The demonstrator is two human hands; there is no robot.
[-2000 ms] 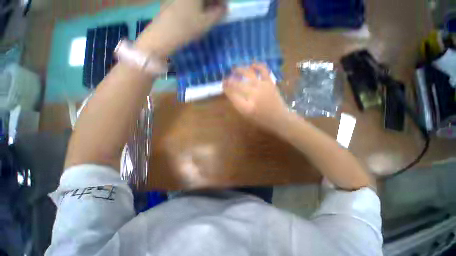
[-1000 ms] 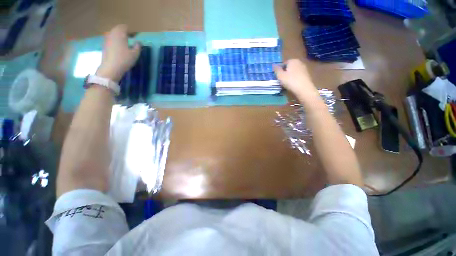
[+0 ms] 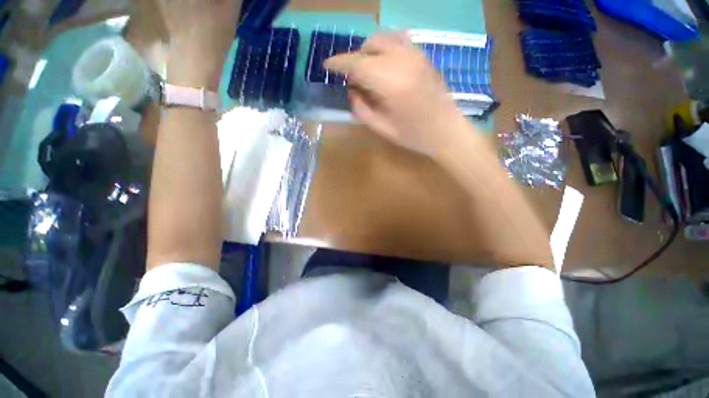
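Observation:
My left hand [image 3: 204, 9] is cut off by the top edge; its fingers are hidden. A dark blue cell piece [image 3: 260, 14] shows tilted beside it, but I cannot tell if the hand holds it. My right hand [image 3: 396, 89] is over the middle dark cell string [image 3: 325, 50], index finger extended over its surface, nothing visible in the hand. Another dark cell string [image 3: 264, 66] with pale lines lies to the left. A stack of blue striped cell matrices [image 3: 464, 68] with white strips along its edges lies right of the hand, partly covered by it.
White strips [image 3: 250, 175] and long silver ribbons [image 3: 294, 183] lie front left. A tangled short ribbon pile [image 3: 535, 148], a single white strip [image 3: 567, 221] and a dark block [image 3: 595, 144] with a cord are right. Blue cell stacks [image 3: 560, 56] lie far right. A tape roll [image 3: 109, 71] is left.
The view has shifted left. My right hand has moved left from the striped stack to the middle dark string. My left hand has moved forward, and a dark blue piece shows tilted beside it.

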